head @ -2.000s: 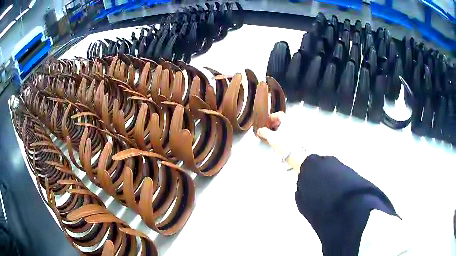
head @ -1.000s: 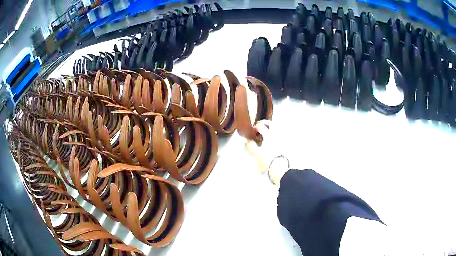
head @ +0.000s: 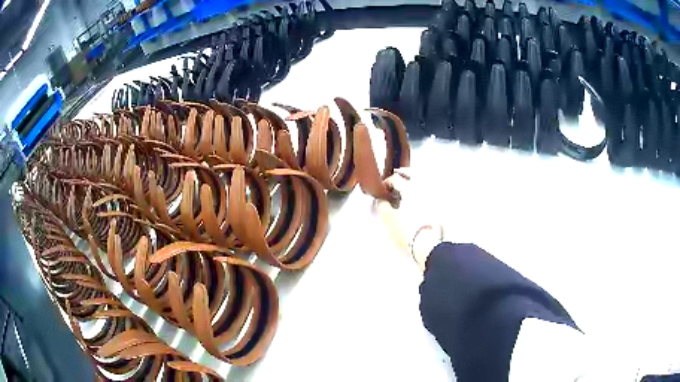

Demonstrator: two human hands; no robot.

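My right hand [head: 386, 215], washed out by glare, is in the middle of the view, with its fingers at the lower end of a curved brown leather strap [head: 367, 160]. It grips that strap, which stands on edge at the right end of the farthest brown row. The strap is C-shaped, with a dark lining on its inside. Other brown straps [head: 318, 145] stand just left of it, with a gap between them. A ring-like band is at my wrist, above a dark sleeve. My left hand is not in view.
Rows of nested brown straps [head: 200, 321] fill the left of the white table [head: 335, 298]. Black straps [head: 466, 101] stand in rows at the far right, with more black straps [head: 224, 67] at the far left. Blue racks and grey floor lie beyond the table.
The view has shifted to the right and slightly down since the oldest frame. My right hand stays at the same strap's lower end, and the strap now leans somewhat more.
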